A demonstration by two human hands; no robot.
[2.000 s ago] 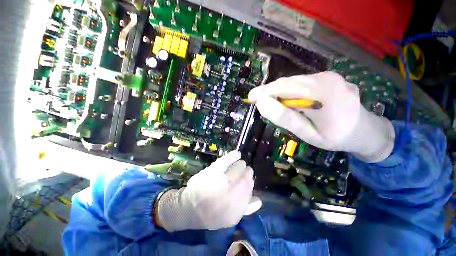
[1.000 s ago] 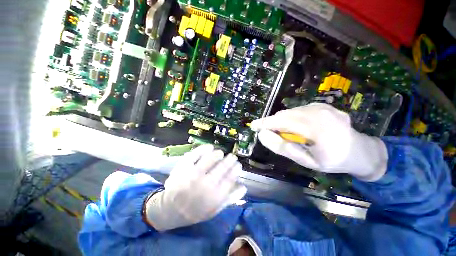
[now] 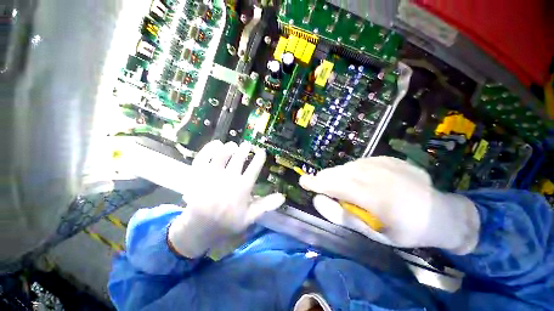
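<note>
My right hand (image 3: pixel 389 203), in a white glove, grips a slim yellow hand tool (image 3: pixel 363 217). The tool's tip is at the near edge of the circuit board (image 3: pixel 291 136), by the pale connectors; whether it touches is not clear. My left hand (image 3: pixel 222 191), in a white glove, lies with fingers spread at the board's near left corner and holds nothing visible. The board carries yellow box capacitors (image 3: pixel 296 48), small round cans (image 3: pixel 288 59) and bluish small parts (image 3: pixel 336 112). A silvery hold-down bar (image 3: pixel 389 115) runs along its right side.
Another board (image 3: pixel 182 67) lies to the left under glare. One more board (image 3: pixel 468 152) is to the right. A green strip (image 3: pixel 340 27) lies beyond the main board. A metal rail (image 3: pixel 328 228) runs along the near side. A red surface (image 3: pixel 492 36) is at the far right.
The boards appear shifted right and down in view. The tool has moved from the bar on the board's right side to its near edge. My left hand has opened and moved left.
</note>
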